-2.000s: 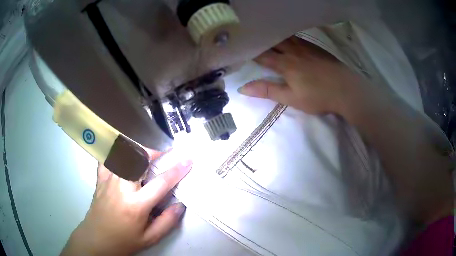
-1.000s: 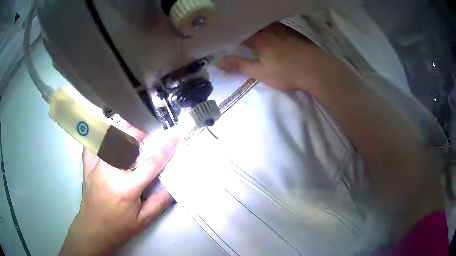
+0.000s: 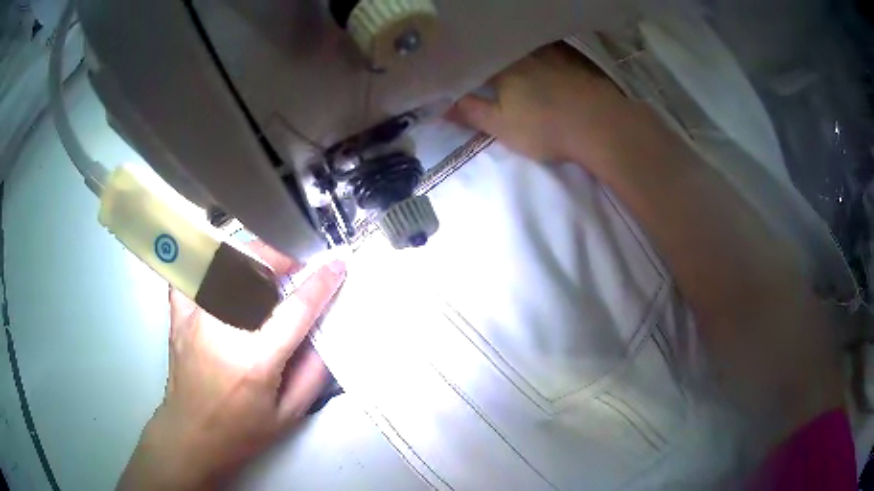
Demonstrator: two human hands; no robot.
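Observation:
A white garment (image 3: 517,316) with double dark stitch lines lies under the sewing machine head (image 3: 278,77). My left hand (image 3: 235,364) is at its left edge, fingers spread, index fingertip on the cloth close to the presser foot (image 3: 335,230); glare hides whether it pinches the cloth. My right hand (image 3: 537,105) is behind the needle area, on the far part of the cloth, its fingers partly hidden by the machine head. A dark stitched band (image 3: 460,163) runs from the presser foot towards my right hand.
A cream LED lamp (image 3: 158,235) with a dark tip hangs over my left hand. A ribbed tension dial (image 3: 410,221) sits beside the needle and a larger knob (image 3: 393,27) higher up. The white table (image 3: 77,364) has a dark line. Clear plastic is at the far right.
Over two seconds the garment and its stitched band have moved up and left, under the presser foot and dial. My right hand has moved left, behind the head. My left hand has stayed close by the foot.

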